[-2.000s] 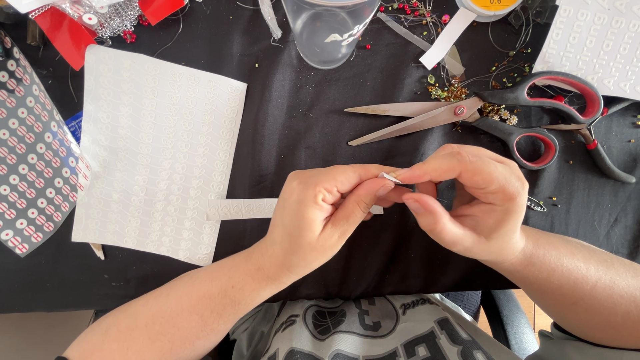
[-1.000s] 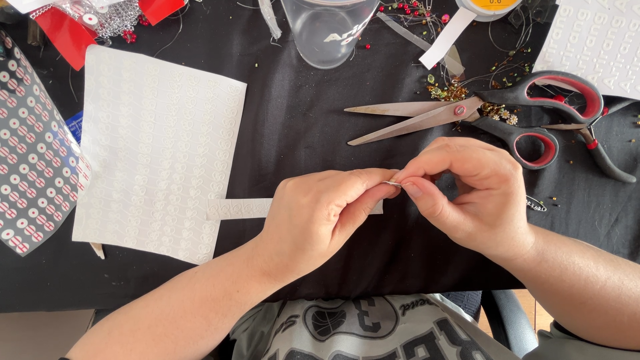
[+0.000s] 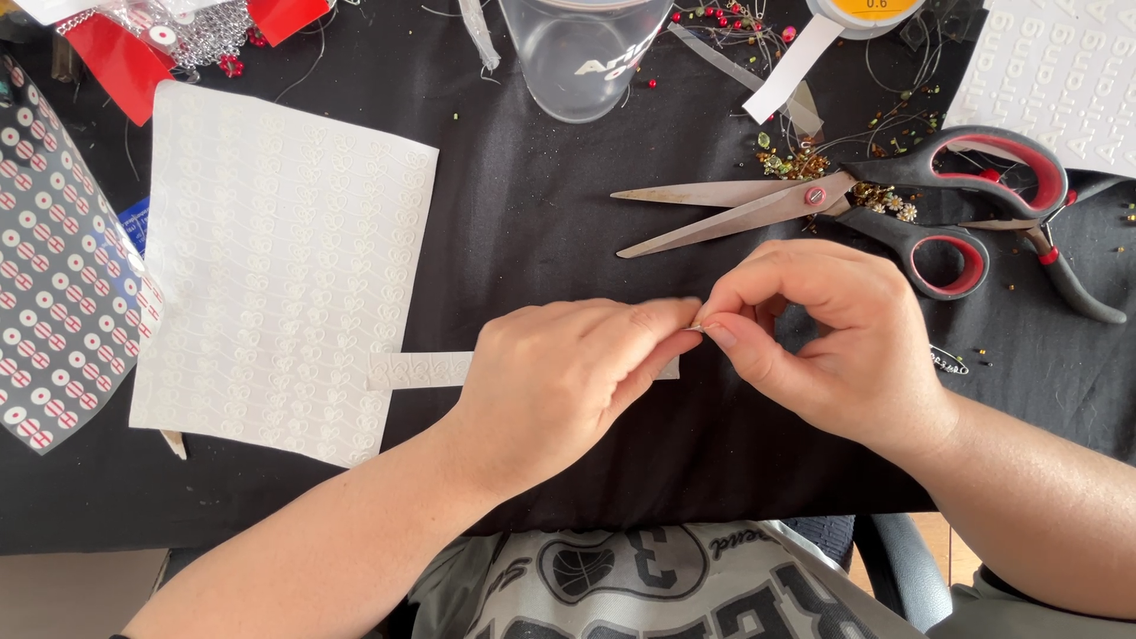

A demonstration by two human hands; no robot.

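Observation:
Near the middle, the fingertips of my left hand (image 3: 577, 373) and my right hand (image 3: 821, 337) meet on a tiny pale piece (image 3: 695, 328), mostly hidden between them. Its kind cannot be told. Under my left hand lies a narrow white embossed strip (image 3: 422, 370), with its left end over the edge of a white sheet of raised heart-like shapes (image 3: 284, 266). Scissors with black and red handles (image 3: 815, 195) lie parted above my right hand, and pliers (image 3: 1056, 257) rest to their right.
A clear plastic cup (image 3: 577, 62) stands at the top. Small beads (image 3: 794, 162) and wire lie around the scissors. At the left is a patterned sticker sheet (image 3: 58, 266); at the top right are a spool (image 3: 870, 13) and a raised-letter sheet (image 3: 1056, 89). Silvery chain (image 3: 209, 40) lies upper left.
Two seconds ago a small white piece showed between my hands, with my right fingers more spread. Now both hands' fingertips are together and the piece is mostly covered.

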